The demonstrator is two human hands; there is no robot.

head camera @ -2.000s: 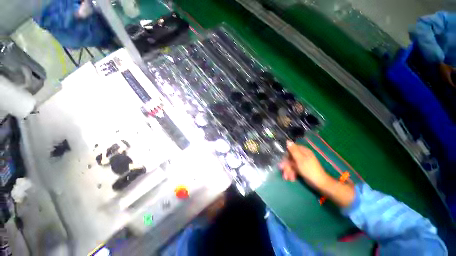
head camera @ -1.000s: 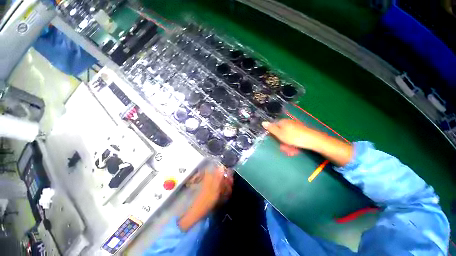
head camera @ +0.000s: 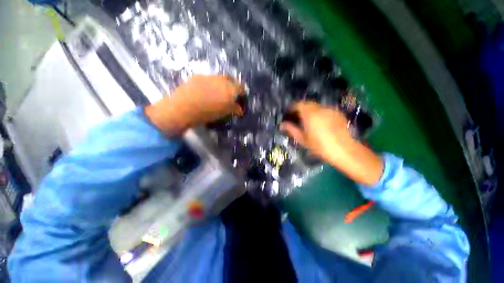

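Note:
The frame is blurred. The clear blister tray (head camera: 260, 72) with dark round units in its pockets lies in front of me, across the machine's edge and the green mat. My left hand (head camera: 207, 102) is over the tray's left part, fingers bent, with something dark at the fingertips that I cannot make out. My right hand (head camera: 318, 130) is over the tray's right part, thumb and fingers around a dark spot, perhaps a round unit (head camera: 292, 117). Blur hides whether either hand grips anything.
The white machine (head camera: 61, 105) stands at the left, partly behind my left sleeve. Its red emergency stop (head camera: 195, 208) and green button (head camera: 163, 230) are at the front. An orange stick (head camera: 359, 211) lies on the green mat (head camera: 315, 215) at the right. A blue bin (head camera: 493, 72) is at the far right.
My left hand has come up from the machine's front corner to over the tray. My right hand stays over the tray's near right part. The view has shifted and the tray looks nearer.

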